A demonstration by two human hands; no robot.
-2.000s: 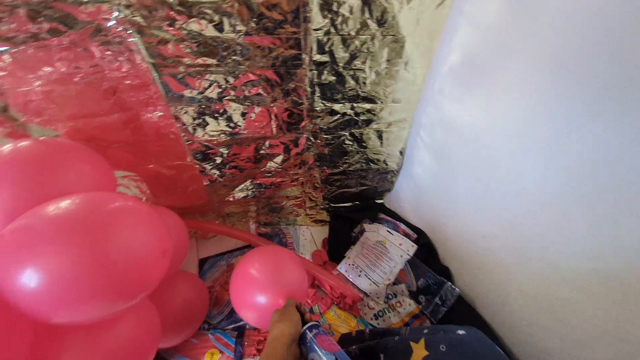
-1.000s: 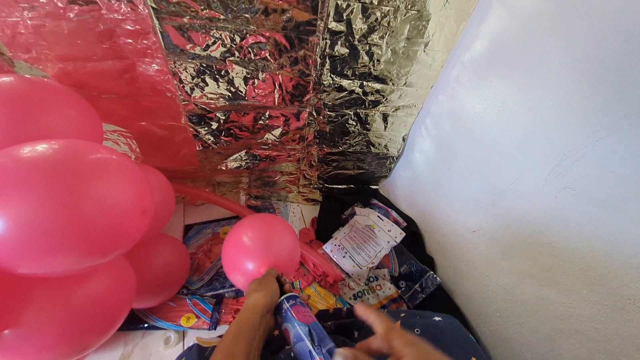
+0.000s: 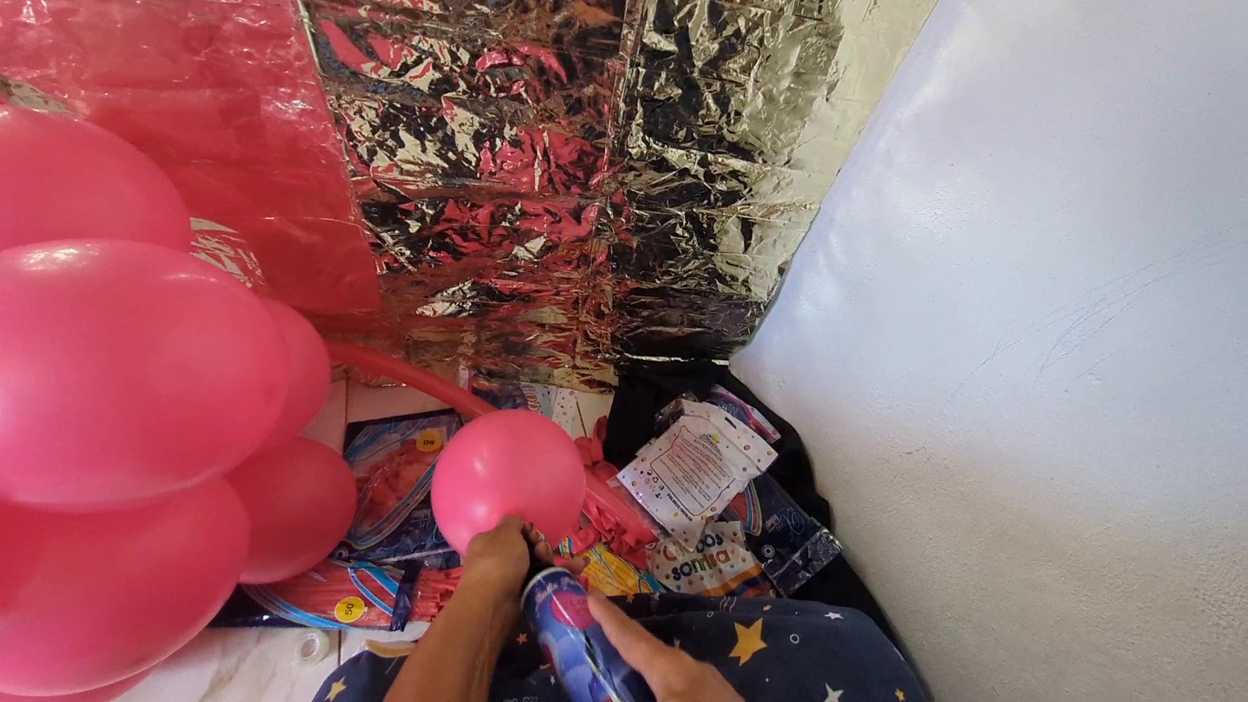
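Observation:
My left hand grips the lower end of a small round pink balloon, which is inflated. Just below and right of it, my right hand lies along the side of a blue and pink spray can, its index finger extended near the can's upper part. The top of the can is close to my left fingers. The can's lower part runs out of view, and so does most of my right palm. A cluster of large pink balloons fills the left side.
Balloon packets, a white printed card and loose uninflated balloons lie ahead on the floor. A long red balloon runs behind. Metallic foil covers the back; a white wall stands right. A tape roll lies front left.
My right hand and the spray can have come into fuller view below the small balloon. The right hand has moved from beside the can to against it. My left hand still holds the balloon.

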